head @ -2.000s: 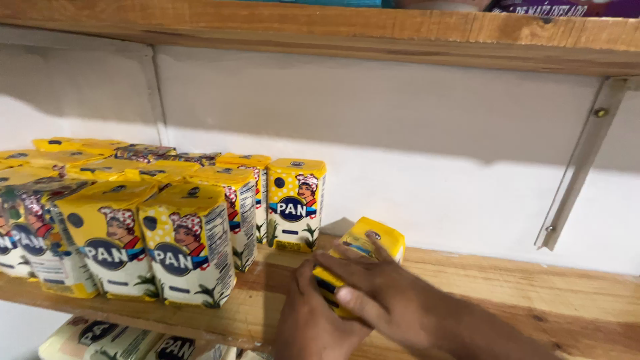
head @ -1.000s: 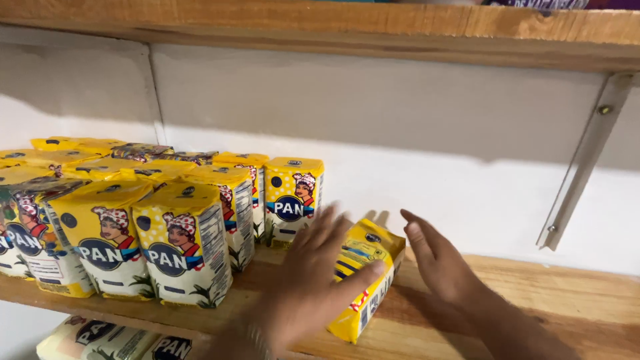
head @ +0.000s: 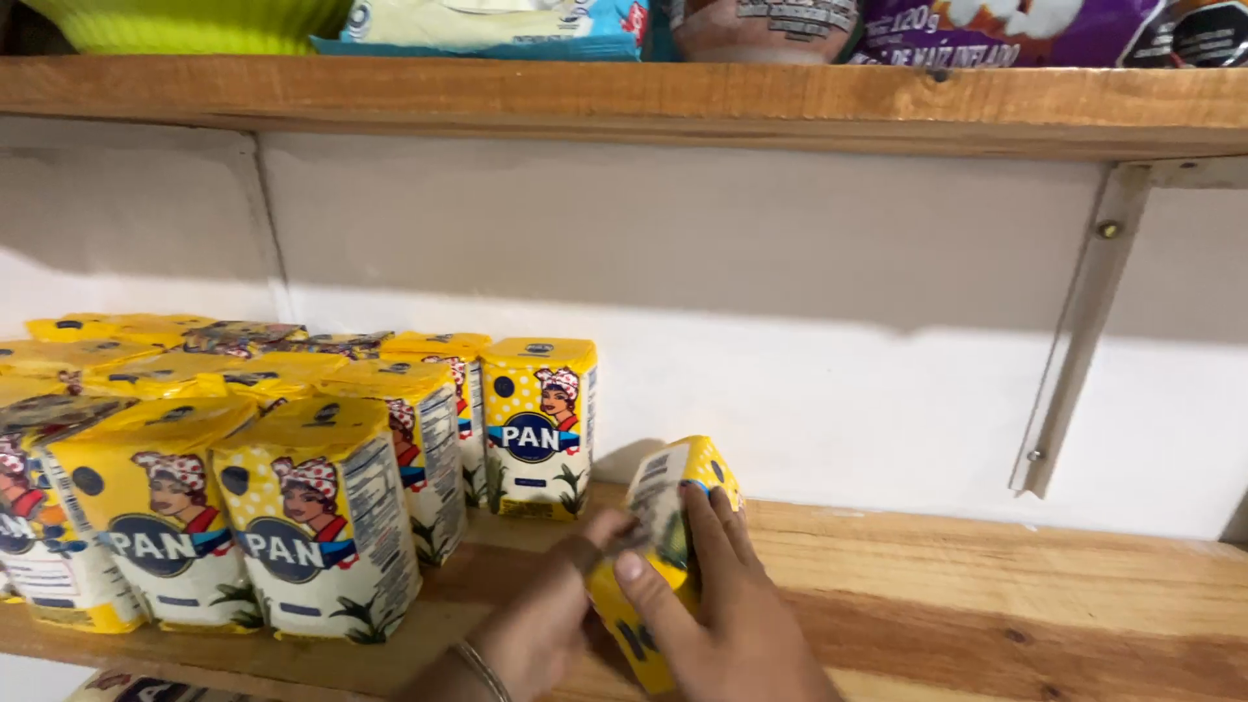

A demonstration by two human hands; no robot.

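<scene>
A yellow and white PAN flour package [head: 663, 517] is tilted over the wooden shelf, right of the rows of like packages. My left hand [head: 546, 604] grips its left side, the fingertips partly blurred; a thin bracelet is on that wrist. My right hand [head: 721, 604] lies on its right side, thumb across the near yellow end and fingers along the far side. Nearest to it on the left stands an upright PAN package [head: 539, 429] by the wall. Another upright PAN package [head: 317, 526] is at the front right of the rows.
Several more PAN packages [head: 161, 526] stand in rows at the left. The wooden shelf board [head: 975, 604] runs right, below a metal bracket [head: 1082, 341] on the white wall. An upper wooden shelf [head: 624, 97] holds bags and a green bowl [head: 195, 24]. Packages [head: 146, 687] show below.
A second ago both hands were spread apart around the package on the shelf; now they are closed on it and it is turned, with another side showing.
</scene>
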